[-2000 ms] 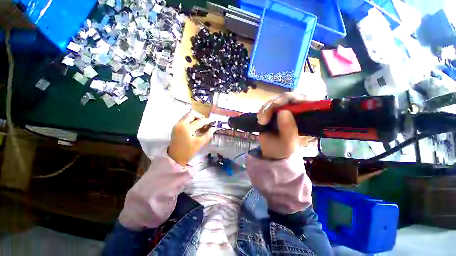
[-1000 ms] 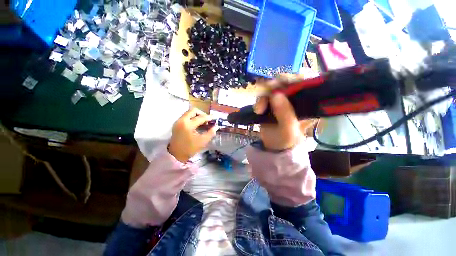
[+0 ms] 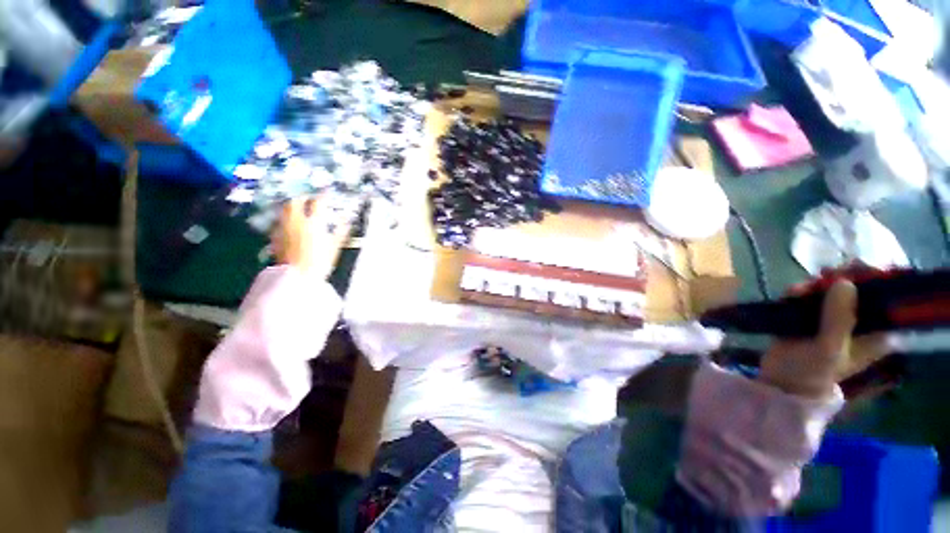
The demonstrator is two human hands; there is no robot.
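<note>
My left hand (image 3: 304,237) is at the near edge of the heap of small silver metal plates (image 3: 349,130); it is blurred and I cannot tell whether its fingers hold a plate. My right hand (image 3: 818,349) is shut on the black-and-red electric screwdriver (image 3: 885,302) at the right, its tip pointing left. The reddish-brown assembly jig (image 3: 552,285) with pale metal strips lies on the cardboard in front of me. A heap of small black parts (image 3: 484,177) lies behind it.
A small blue tray (image 3: 615,120) holds tiny screws at its near end. A larger blue bin (image 3: 719,57) stands behind. A white disc (image 3: 688,203), a pink pad (image 3: 763,138) and a white roll-like tub (image 3: 873,167) are at right. A blue box (image 3: 224,94) stands at back left.
My left hand has moved away from the screwdriver tip, left to the metal plates. My right hand has carried the screwdriver right, away from the jig. The view has shifted.
</note>
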